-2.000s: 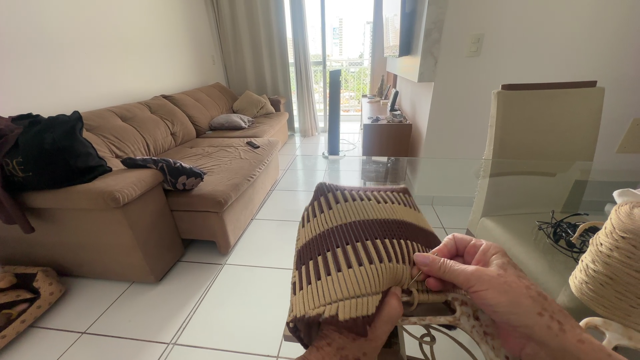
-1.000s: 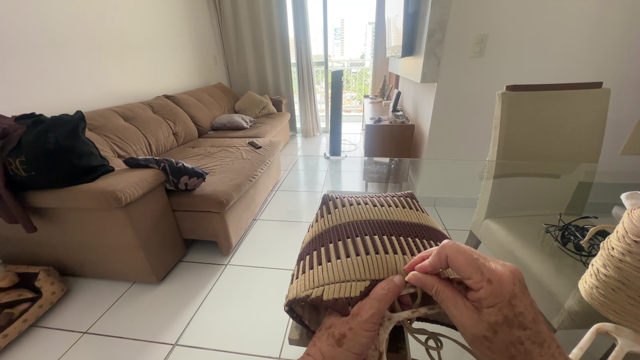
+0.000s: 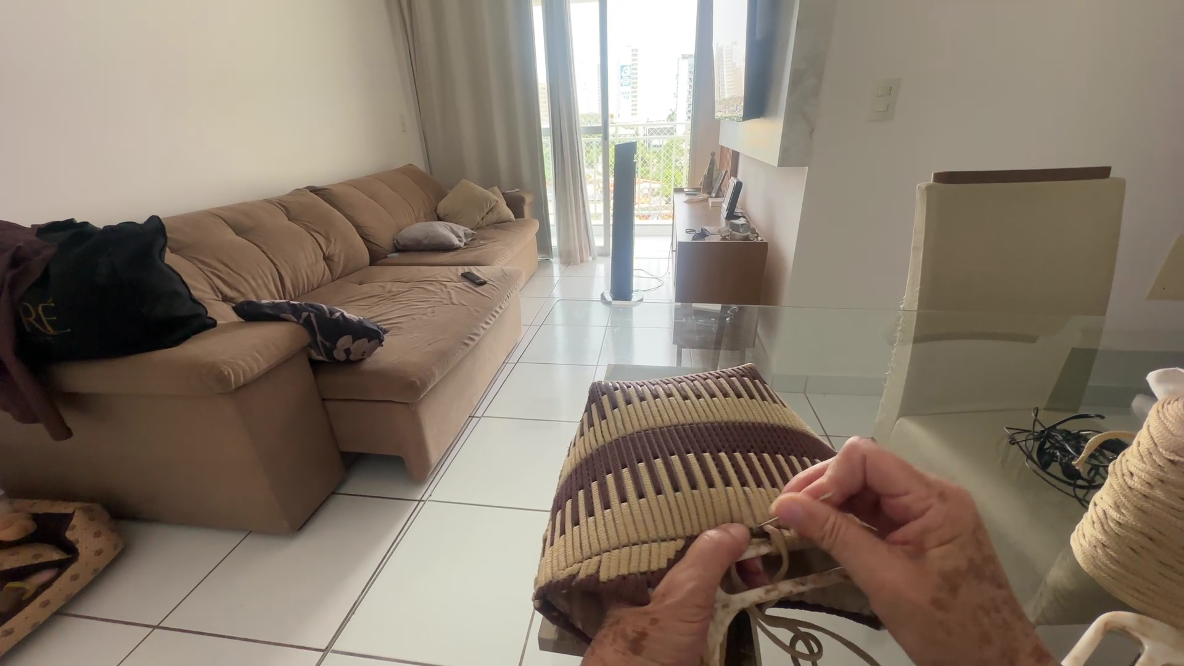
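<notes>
A bag-like piece woven of beige and dark brown cord [image 3: 684, 472] lies at the near edge of a glass table. My left hand [image 3: 675, 592] grips its lower right edge, the thumb on top beside a whitish, brown-flecked frame or handle [image 3: 777, 592]. Between thumb and fingers, my right hand [image 3: 897, 536] pinches a thin needle-like tool [image 3: 772, 521], its tip at the woven edge near my left thumb. A loop of beige cord [image 3: 784, 553] hangs just below that tip. The fingertips under the edge are partly hidden.
The glass tabletop [image 3: 832, 342] spreads behind the weaving. At right are a big beige cord spool [image 3: 1138, 518], tangled black cables [image 3: 1054, 453] and a pale upholstered chair [image 3: 1013, 259]. A brown sofa [image 3: 185, 435] stands at left, a patterned pet bed [image 3: 83, 564] before it.
My right hand's fingers have shifted slightly at the woven edge, and the thin tool shows more plainly between them now. My left hand keeps its hold near the same spot.
</notes>
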